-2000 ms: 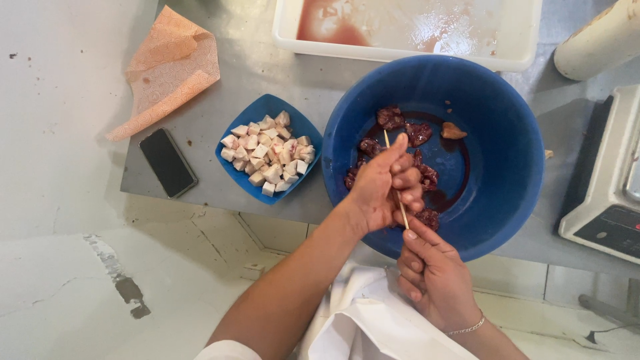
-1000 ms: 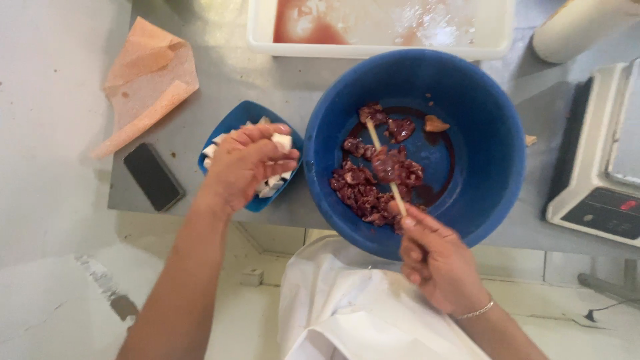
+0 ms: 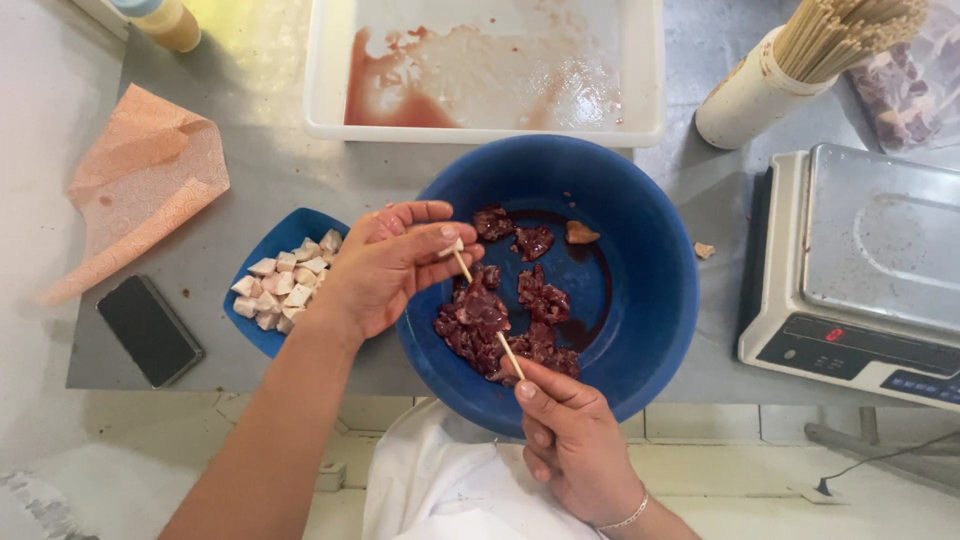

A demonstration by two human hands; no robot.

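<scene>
A wooden skewer (image 3: 510,355) slants over a large round blue basin (image 3: 652,300), its lower end pinched between the thumb and fingers of my right hand (image 3: 574,439). Dark red meat (image 3: 482,309) is threaded on its middle. At the upper end my left hand (image 3: 397,262) holds a whitish cube (image 3: 452,247) against the tip; how far the cube is pierced I cannot tell. More dark meat pieces (image 3: 544,296) and one tan piece (image 3: 581,232) lie in the basin. Pale cubes (image 3: 281,285) fill a small blue bowl (image 3: 255,330), partly hidden by my left hand.
A white tray (image 3: 484,135) with reddish liquid stands behind the basin. To the right are a white container (image 3: 742,105) of skewers (image 3: 840,37), bagged meat (image 3: 907,97) and a scale (image 3: 780,255). A phone (image 3: 148,330), orange paper (image 3: 150,172) and a jar (image 3: 172,26) are at left.
My left hand has moved right from the small bowl to the skewer's tip, bringing a pale cube. My right hand keeps its hold on the skewer.
</scene>
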